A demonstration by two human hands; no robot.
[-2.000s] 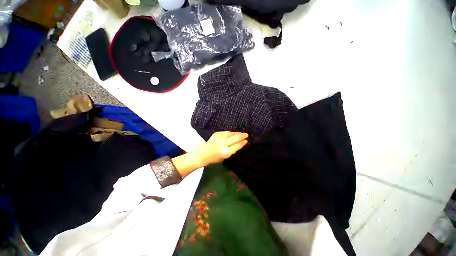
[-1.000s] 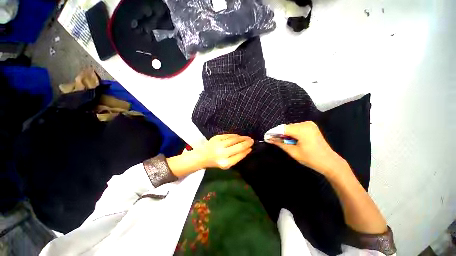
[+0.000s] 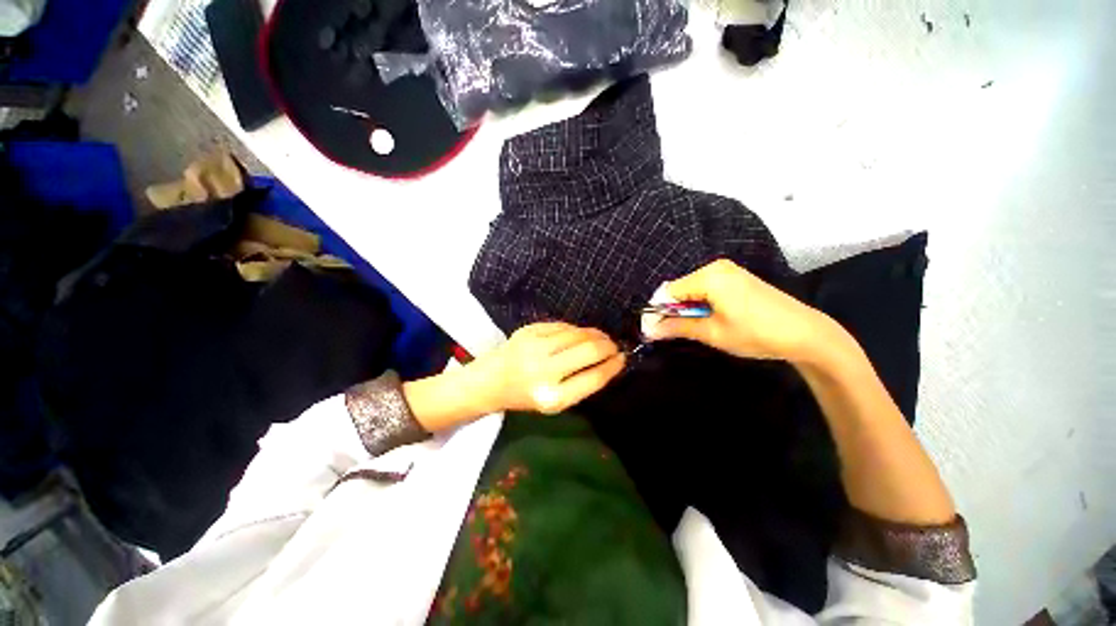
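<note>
A dark garment (image 3: 587,251) with a fine pale check at the top and plain black below lies on the table and hangs over its edge. My left hand (image 3: 557,367) pinches the garment's edge at its middle. My right hand (image 3: 734,312) is just right of it, with snips (image 3: 685,311) with a blue part in its fingers and a white wrap (image 3: 657,320) at a fingertip. A tiny bright glint, perhaps the needle, shows between the two hands. The thread and any button there cannot be made out.
A round black tray (image 3: 355,92) with red rim holds dark buttons and a white disc (image 3: 382,142). A clear plastic bag (image 3: 551,55) overlaps it. A phone (image 3: 242,61) lies on a printed sheet (image 3: 184,39). A black cord end (image 3: 753,40) lies at the top. Dark cloth (image 3: 220,379) is left.
My right hand has come into view from the right and is now beside my left hand, slightly higher than a second ago. My left hand has stayed at the cloth edge.
</note>
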